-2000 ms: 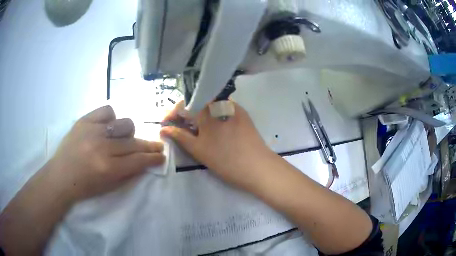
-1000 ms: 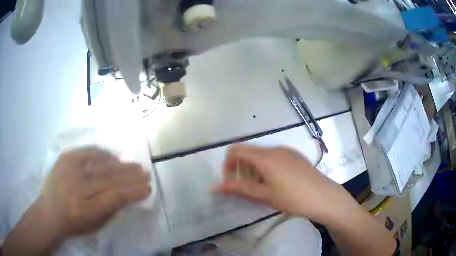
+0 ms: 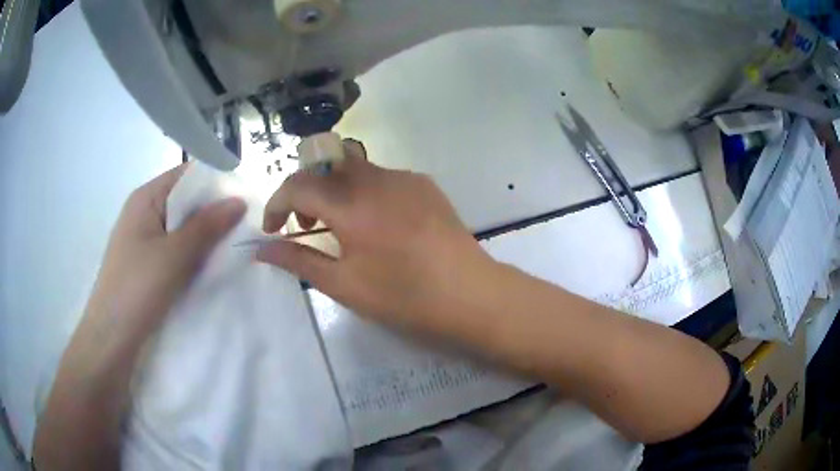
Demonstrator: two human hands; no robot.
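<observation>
The white fabric piece (image 3: pixel 249 368) runs from the needle area down over the table's front edge. My left hand (image 3: pixel 180 230) holds its upper end, with the thumb on top and the other fingers partly hidden by the cloth. My right hand (image 3: pixel 368 230) is just right of it, below the presser foot area, and pinches a small pointed hand tool (image 3: pixel 247 245) between thumb and fingers. The thin tip points left over the cloth. Whether the tip touches the cloth is unclear. The sewing machine (image 3: pixel 442 28) stands above both hands, its lamp lighting the needle area.
Silver thread snips (image 3: pixel 603 170) lie on the table right of my right hand. A printed ruler (image 3: pixel 414 382) runs along the table front. A tray (image 3: pixel 737 239) with papers (image 3: pixel 787 230) stands at the right, above a brown carton (image 3: pixel 778 396) with black characters.
My right hand has moved back left and up to the cloth near the needle. My left hand has moved up and now holds the cloth raised, where it lay flat on it before.
</observation>
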